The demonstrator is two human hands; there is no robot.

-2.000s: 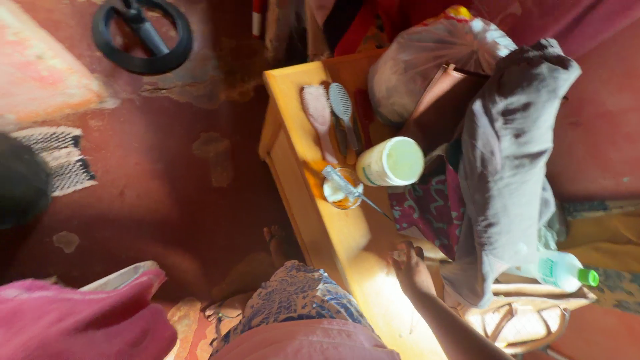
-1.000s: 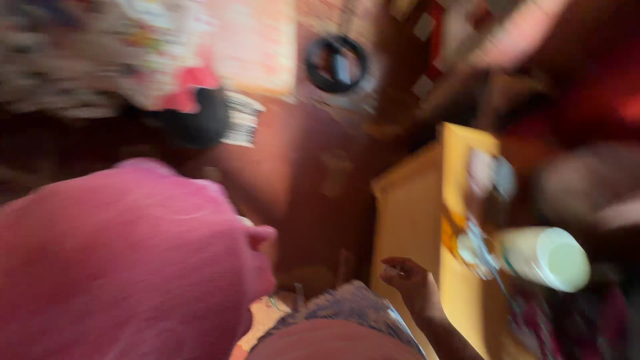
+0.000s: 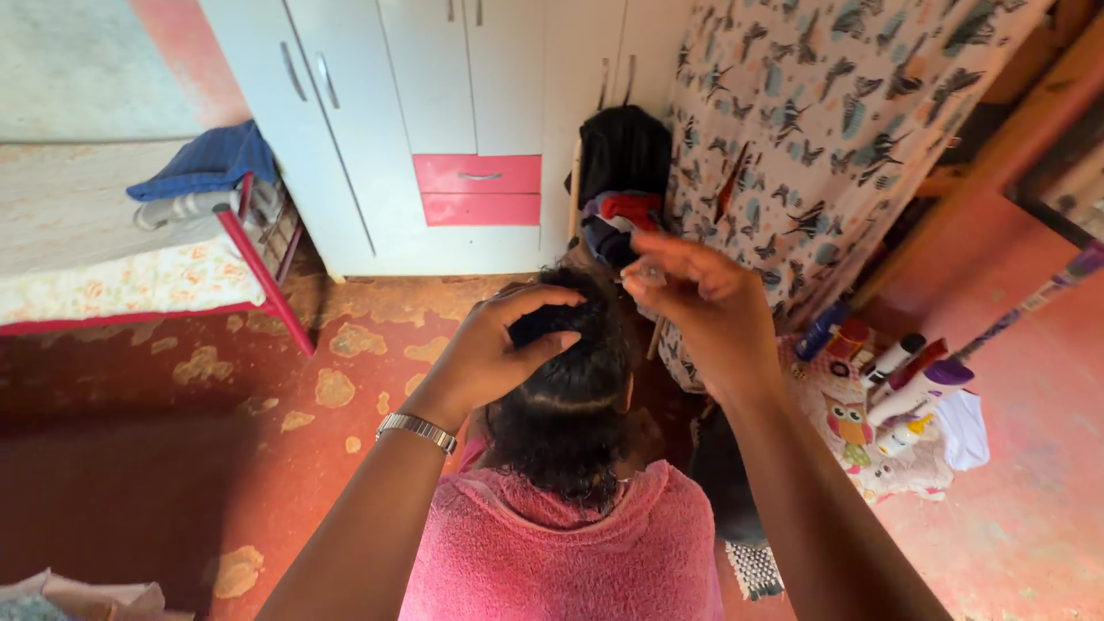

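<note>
A person with dark, parted hair (image 3: 561,379) sits below me, back toward me, a pink towel (image 3: 561,561) around the shoulders. On the left side of the crown rests my left hand (image 3: 509,336), its thumb and fingers curved against the hair; whether strands are gripped is hard to tell. A metal watch band (image 3: 417,431) circles that wrist. Just right of the head, my right hand (image 3: 699,302) is raised, pinching a small clear object (image 3: 653,276) between thumb and fingers. What this object is cannot be made out.
Ahead stands a white wardrobe (image 3: 466,250) with pink drawers. A bed (image 3: 129,267) is at the left. Butterfly-print curtain (image 3: 793,129) hangs at the right, behind a surface holding bottles (image 3: 923,388) and an owl-patterned cloth (image 3: 849,423). A black backpack (image 3: 625,151) sits beyond the head.
The view has swung from the yellow wooden furniture to the seated person's head. My left hand, not seen earlier, is now at the hair, and my right hand is raised beside the head.
</note>
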